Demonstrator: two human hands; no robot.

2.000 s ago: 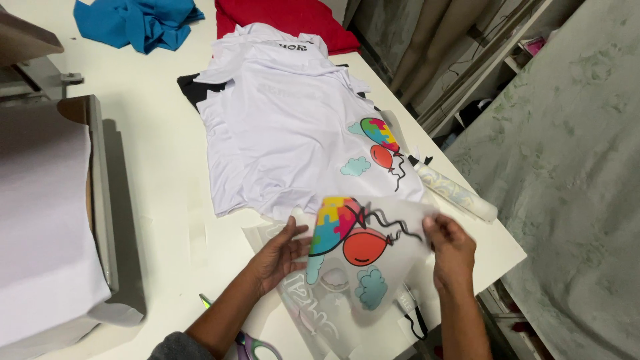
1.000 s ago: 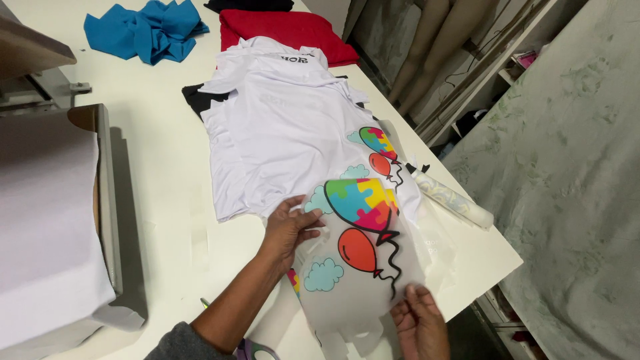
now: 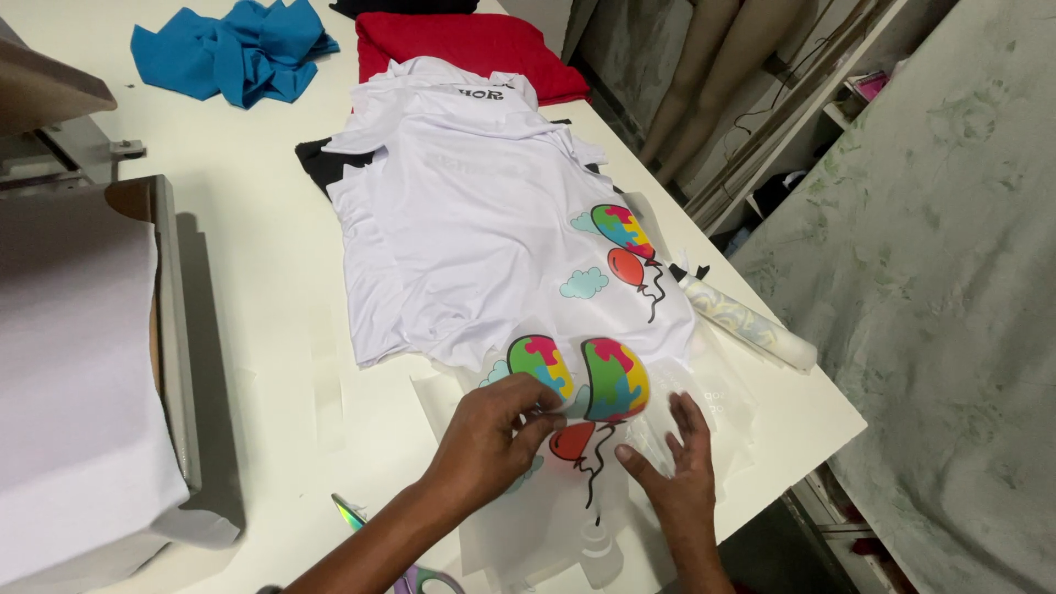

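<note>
My left hand (image 3: 499, 433) pinches a translucent transfer film (image 3: 528, 524) printed with puzzle-pattern balloons, a red balloon and pale blue clouds. My right hand (image 3: 681, 474) is just right of the printed balloons, its fingers apart and nothing between them. Beyond both hands lies a white T-shirt (image 3: 470, 223) with a matching balloon print near its lower right edge and dark lettering near the collar. More clear film (image 3: 718, 412) lies under and right of the hands. Scissors with purple handles (image 3: 425, 577) rest partly behind my left forearm.
A heat press with a cloth-covered lower plate (image 3: 82, 371) stands at the left. Blue fabric (image 3: 235, 54) and folded red fabric (image 3: 470, 49) lie at the back. A rolled film (image 3: 747, 322) rests near the table's right edge, beside a patterned curtain (image 3: 924, 289).
My right hand has let go of the film and now stands with its fingers apart. My left hand still holds film, which lies lower and flatter over the table.
</note>
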